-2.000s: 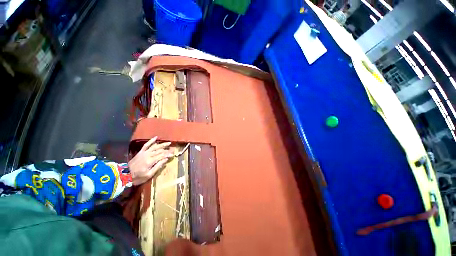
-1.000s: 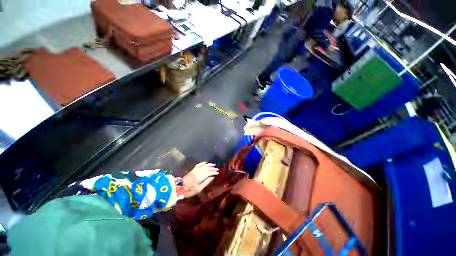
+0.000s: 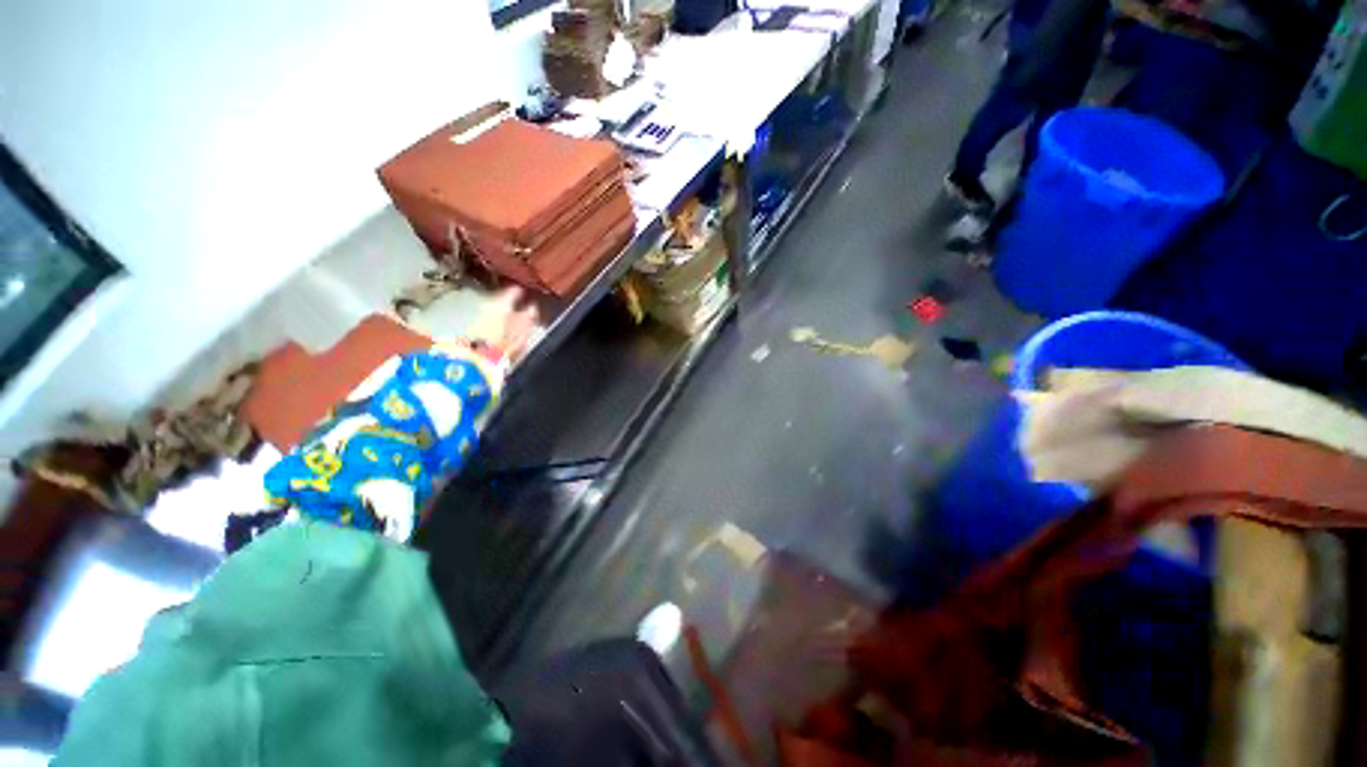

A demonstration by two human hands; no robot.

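Observation:
My left hand (image 3: 510,321) is blurred at the metal bench's front edge, beyond the blue patterned sleeve; its fingers cannot be made out. Close beyond it stands a thick stack of terracotta-brown panels (image 3: 517,188). A flat brown panel (image 3: 327,375) lies on the bench, partly hidden behind my sleeve. Brown sheet waste (image 3: 990,622) hangs in strips off the press bed at the lower right. My right hand is not in view.
A crumpled tan heap (image 3: 188,435) lies at the bench's left. Blue bins (image 3: 1109,210) stand on the grey floor (image 3: 780,450), with scraps about. A person's legs (image 3: 1020,98) show at the top. A bundle (image 3: 687,277) sits under the bench.
The view has swung left from the press to the bench. My left hand has moved from beside the press bed to the bench edge. The blue die frame has left the view.

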